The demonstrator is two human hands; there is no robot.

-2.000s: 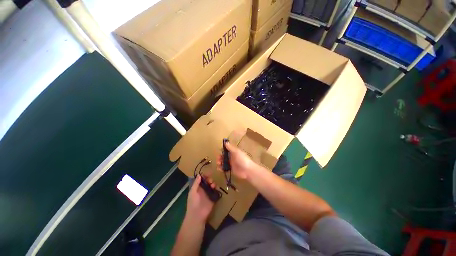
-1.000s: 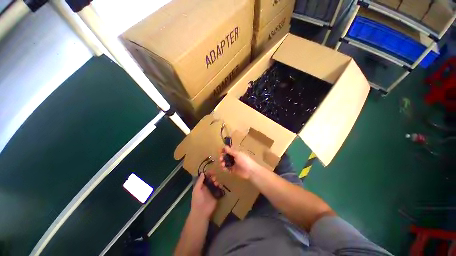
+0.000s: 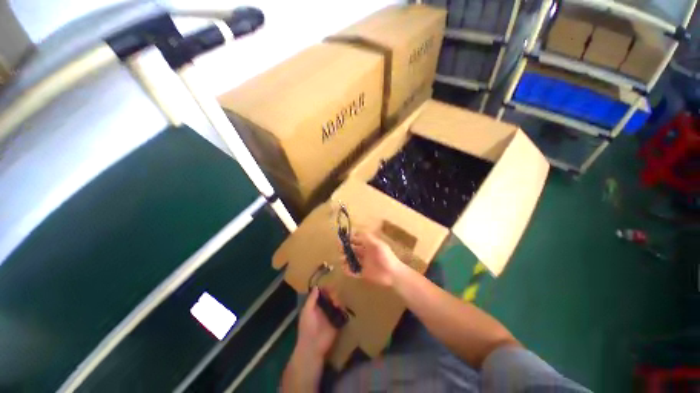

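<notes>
My left hand [image 3: 316, 322] is closed around a black power adapter [image 3: 331, 308], with its looped cord and small bright tip sticking up past the fingers. My right hand [image 3: 373, 259] holds another black corded bundle [image 3: 348, 247] upright, its cord loop pointing up and away from me. Both hands are just above a brown die-cut cardboard insert [image 3: 370, 316] on my lap. The open carton [image 3: 491, 265] beyond it is filled with a black glinting heap [image 3: 434, 178]. The picture is somewhat blurred.
Closed cartons printed "ADAPTER" [image 3: 326, 92] stand behind, left of the open carton. A dark green workbench [image 3: 169, 207] with a pale pipe frame and white card [image 3: 214, 315] is on the left. A rack with a blue bin [image 3: 572, 100] is at the upper right, near red stools [image 3: 675, 157].
The view has tilted up, showing more of the racks and pipe frame. The bundle in my right hand has turned so its cord points upward. My left hand keeps its adapter.
</notes>
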